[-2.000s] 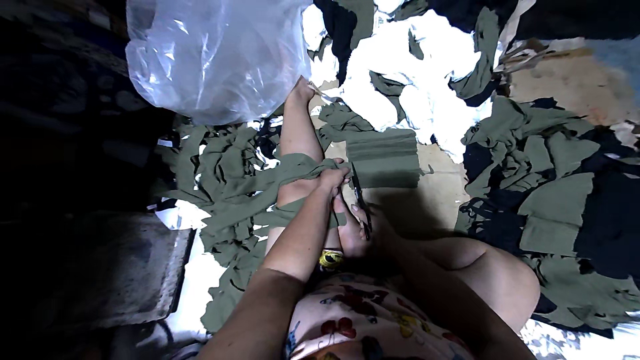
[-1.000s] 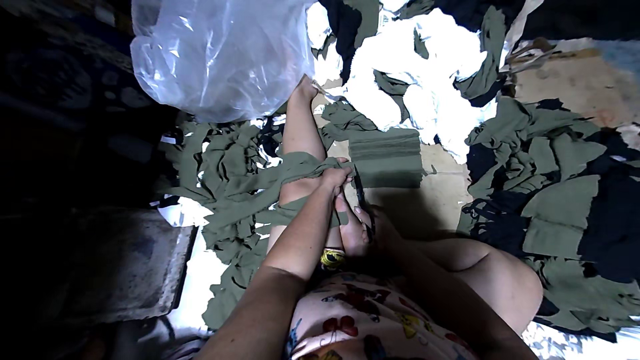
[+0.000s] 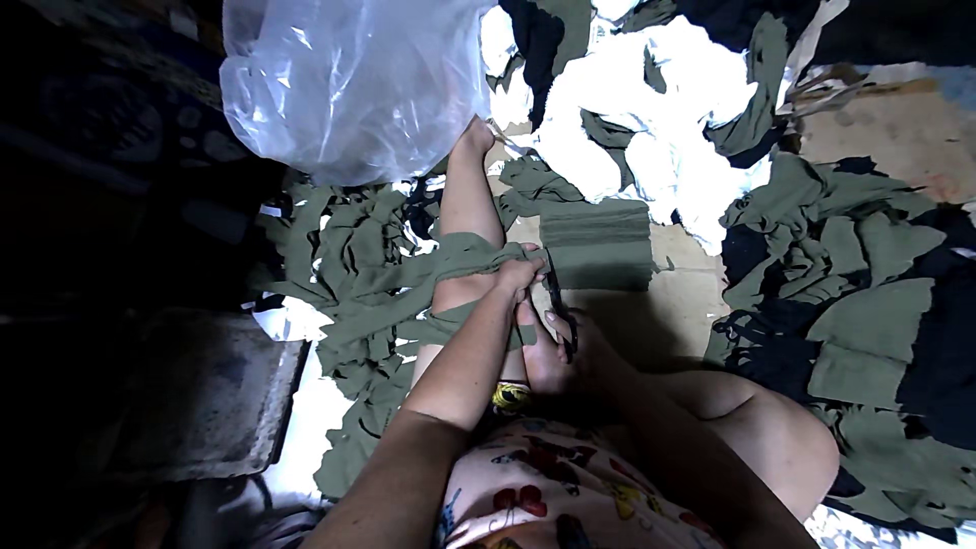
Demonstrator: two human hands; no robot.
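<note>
My left hand is closed on a strip of olive-green fabric that drapes over my outstretched leg. In my right hand is a pair of dark-handled scissors, its blades pointing up beside the fabric at my left fingers; whether the blades are apart is hard to tell. A neat stack of olive fabric pieces lies on cardboard just right of my hands. A small olive piece hangs below my left hand, near my thigh.
A clear plastic bag stands at the upper left. White cloth is heaped at the top. Olive scraps are piled left of my leg, with more olive and black fabric at the right. A worn flat board lies at lower left.
</note>
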